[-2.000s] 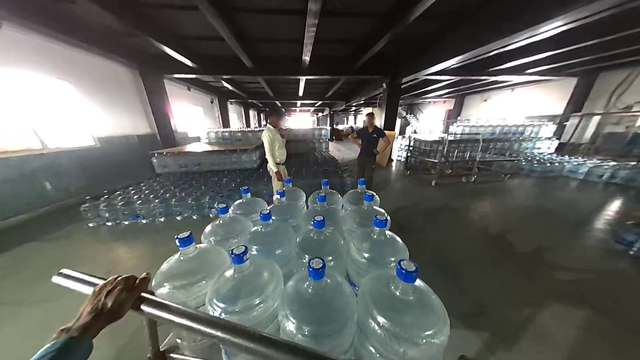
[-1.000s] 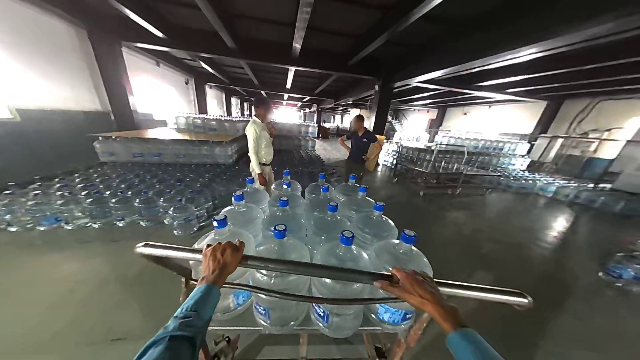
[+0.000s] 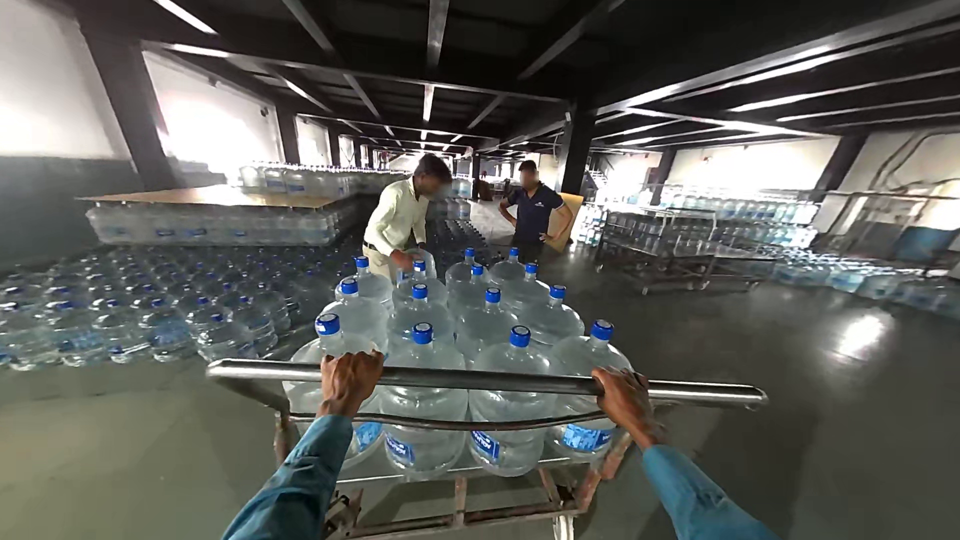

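Observation:
Both my hands grip the metal push bar point(image 3: 480, 380) of a trolley. My left hand point(image 3: 350, 381) is closed over the bar left of its middle, and my right hand point(image 3: 627, 403) holds it right of the middle. Just past the bar, several large clear water bottles point(image 3: 510, 386) with blue caps stand upright in rows on the trolley frame point(image 3: 461, 499). At the far left of the load, a person in a pale shirt point(image 3: 397, 217) bends with a hand at one of the far bottles.
Many water bottles point(image 3: 157, 322) stand on the floor at left, before a board-topped bottle stack point(image 3: 217, 196). A person in a dark shirt point(image 3: 534, 214) stands beyond the load. Metal racks point(image 3: 667, 244) with wheels and more bottles are at right, near a dark pillar point(image 3: 576, 150).
My right hand has come into view and grips the bar beside my left. The person in the pale shirt, upright before, now bends over the far bottles. The view has shifted.

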